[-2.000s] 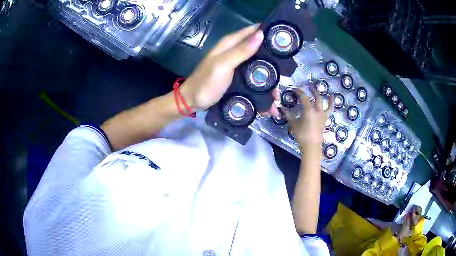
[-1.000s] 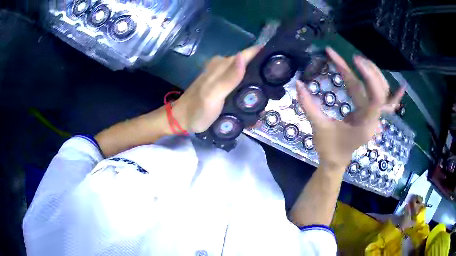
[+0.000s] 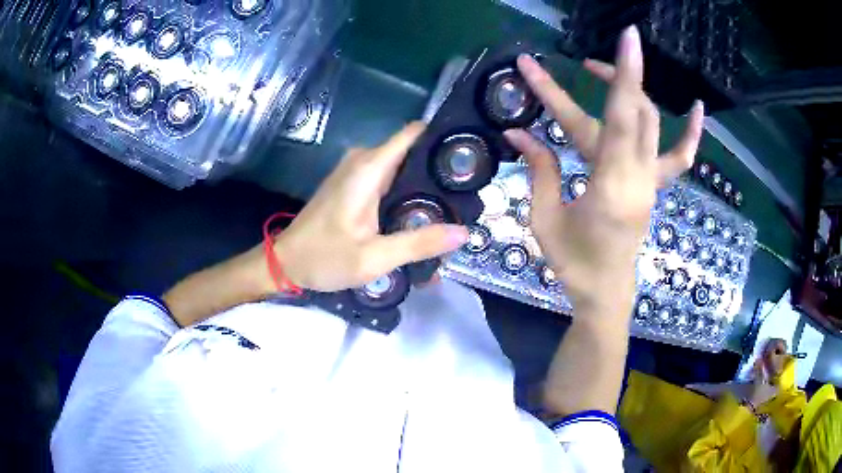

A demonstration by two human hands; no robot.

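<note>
My left hand [image 3: 337, 226] holds a black holder strip [image 3: 441, 109] tilted over my lap, thumb across it. The strip carries four lens units in a row; the lowest [image 3: 377, 285] is near my shirt, and my thumb partly covers another [image 3: 420, 214]. My right hand [image 3: 520, 100] has its thumb and index fingertips on opposite sides of the top lens unit [image 3: 509, 95], its other fingers spread. Behind that hand lies a clear blister tray [image 3: 494, 199] with lens units, partly hidden.
A stack of clear blister trays [image 3: 226, 129] with lens units stands at left on the green bench. A second filled tray [image 3: 692, 268] lies right. Beyond it is a filled holder strip [image 3: 718, 182]. A dark holder stack [image 3: 697, 55] is at the rear. A person in yellow [image 3: 766, 420] is at lower right.
My right hand moved from the tray to the strip's upper end with a lens unit. The strip shows four lens units instead of three and sits lower left. More of the left tray stack shows.
</note>
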